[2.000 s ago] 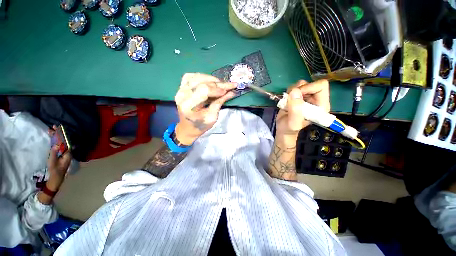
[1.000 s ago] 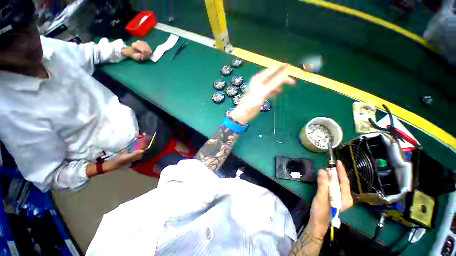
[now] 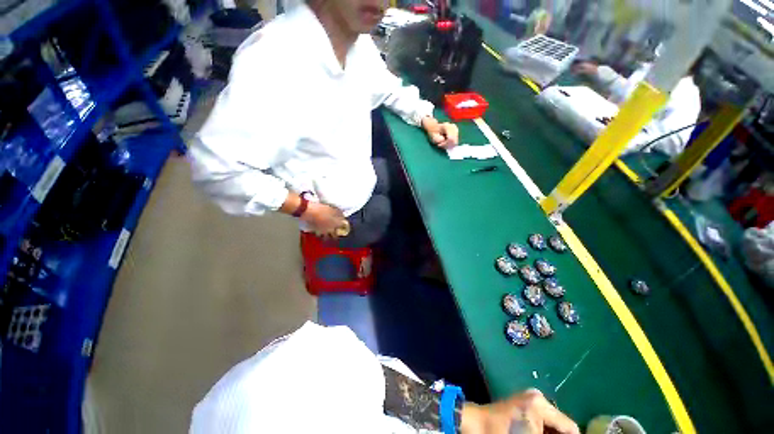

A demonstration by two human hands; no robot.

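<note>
My left hand (image 3: 519, 414), with a blue wristband, is at the bottom edge of the view over the green bench; its fingers are partly cut off, so I cannot tell if it holds anything. My right hand is out of the picture. Several round circuit board assemblies (image 3: 533, 294) lie grouped on the mat. One more round board (image 3: 639, 286) lies apart, beyond the yellow tape. A thin silvery strand (image 3: 572, 371) lies near my left hand. The cream cup (image 3: 617, 425) is cut off by the bottom edge.
A person in a pale smock (image 3: 293, 119) sits to the left by a red stool (image 3: 339, 284), one hand on the bench near a white strip (image 3: 472, 153) and red box (image 3: 465, 105). A yellow post (image 3: 604, 148) rises from the bench. Blue shelving (image 3: 102, 280) stands far left.
The view has swung left. My left hand, earlier extended by the grouped boards, is now back near the cup. My right hand, the soldering iron, the fixture and the fan have left the picture.
</note>
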